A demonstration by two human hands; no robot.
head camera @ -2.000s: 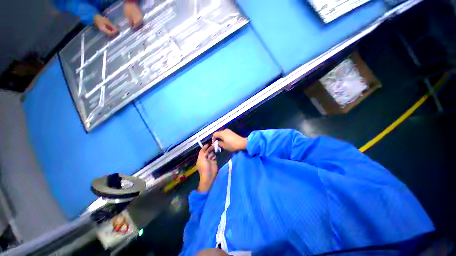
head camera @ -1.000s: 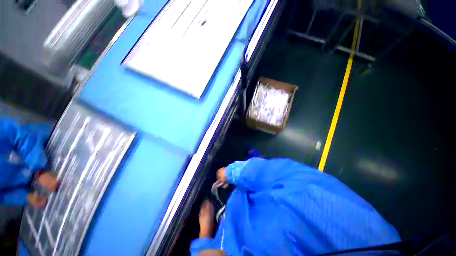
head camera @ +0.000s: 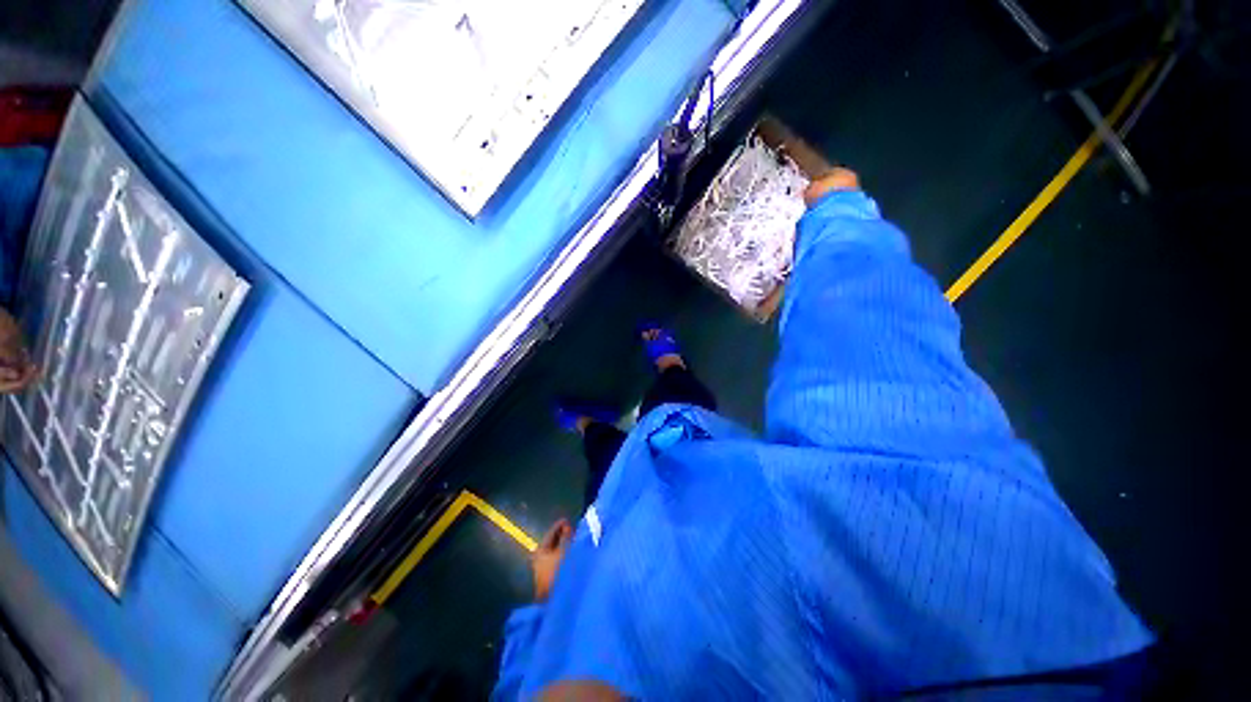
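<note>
My right hand (head camera: 831, 183) is stretched out at the right rim of an open brown waste box full of white liner scraps (head camera: 748, 226) on the floor. Its fingers are mostly hidden, so its grip is unclear. My left hand (head camera: 552, 555) is low beside my smock, small and partly hidden. A short white piece (head camera: 594, 525) shows near it against the smock; I cannot tell if the hand holds it.
A silver back panel with white strips (head camera: 172, 309) and another bright panel (head camera: 473, 172) lie on blue carrier boards (head camera: 323, 398). The silver edge rail (head camera: 460, 384) runs diagonally between me and them. A coworker's hand (head camera: 14, 359) is at the left edge. Yellow lines (head camera: 1050, 206) mark the floor.
My right hand has moved away from my left hand, out to the waste box. The curled white strip between my hands no longer shows there. The view has shifted along the line.
</note>
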